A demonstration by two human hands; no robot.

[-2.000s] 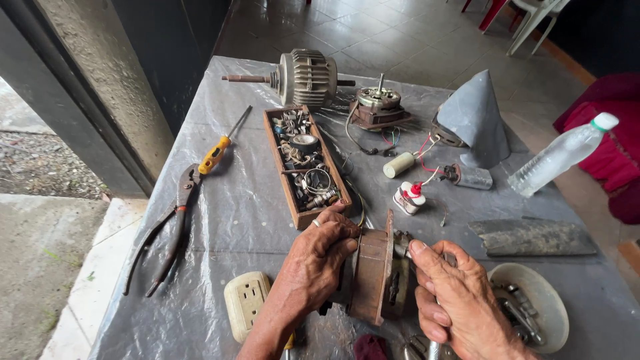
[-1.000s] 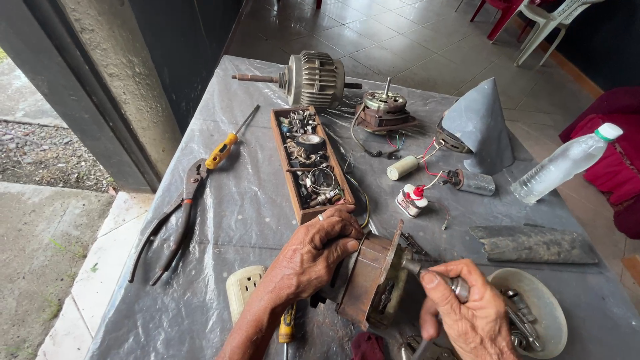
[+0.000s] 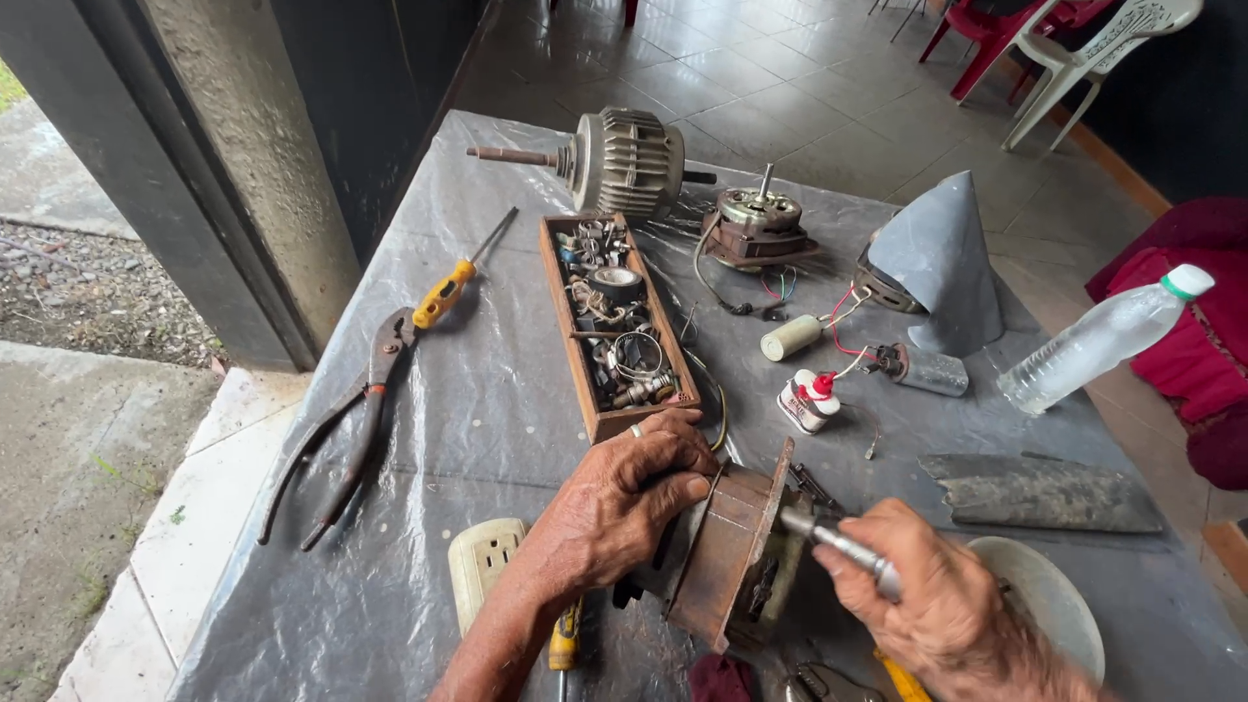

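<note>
My left hand (image 3: 639,497), with a ring on one finger, grips the left side of a rusty electric motor (image 3: 726,556) that lies tilted on the table. In my right hand (image 3: 926,585) is a silver metal tool, perhaps a socket driver (image 3: 853,556), its tip close to the right end of the motor; whether they touch is unclear. A yellow-handled screwdriver (image 3: 565,639) lies under my left forearm beside a beige power outlet adapter (image 3: 478,565). Beyond my left hand stands a wooden box (image 3: 572,361) of small metal parts. A plastic bowl (image 3: 1058,595) is partly hidden behind my right hand.
Slip-joint pliers (image 3: 375,419) and another yellow screwdriver (image 3: 446,292) lie at left. At the back are a finned motor (image 3: 629,161) and a small motor (image 3: 760,224). Capacitors (image 3: 931,370), a glue bottle (image 3: 809,400), a clear water bottle (image 3: 1097,341) and a curved grey piece (image 3: 1043,492) are at right.
My right hand has shifted about the motor's right end and now points the silver tool toward it. My left hand stays on the motor, which has turned somewhat.
</note>
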